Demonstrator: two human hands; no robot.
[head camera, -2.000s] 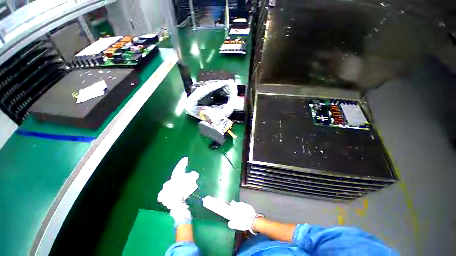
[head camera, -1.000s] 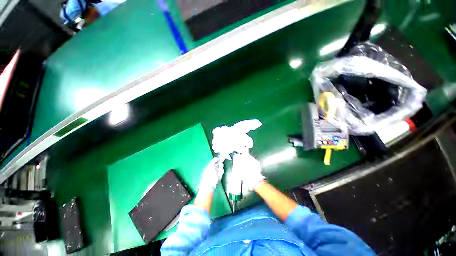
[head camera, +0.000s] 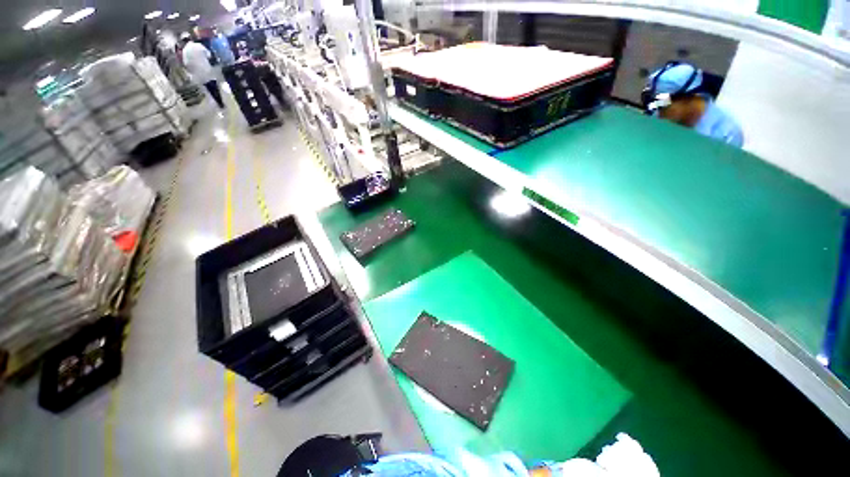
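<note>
A white gloved hand (head camera: 578, 467), apparently my left hand, is cut off by the bottom edge; its fingers are hidden. A loose white crumpled cloth or glove (head camera: 628, 456) is beside it, also partly cut off. My right hand is out of the picture. The glue syringe is not visible. The black foam pad (head camera: 454, 368) with white specks lies flat over a pale disc on the bright green mat (head camera: 550, 373), left of the hand.
A narrower black pad (head camera: 377, 233) and small black bin (head camera: 365, 191) are farther along the bench. Black stacked trays (head camera: 317, 349) stand left of its edge. A raised green shelf (head camera: 690, 182) runs at right, bearing a large black tray (head camera: 522, 116); a person (head camera: 694, 98) is behind it.
The view has swung left, moving the hands from the centre to the bottom edge. The syringe and plastic-lined bin have left the picture; the aisle and stacked trays have come in.
</note>
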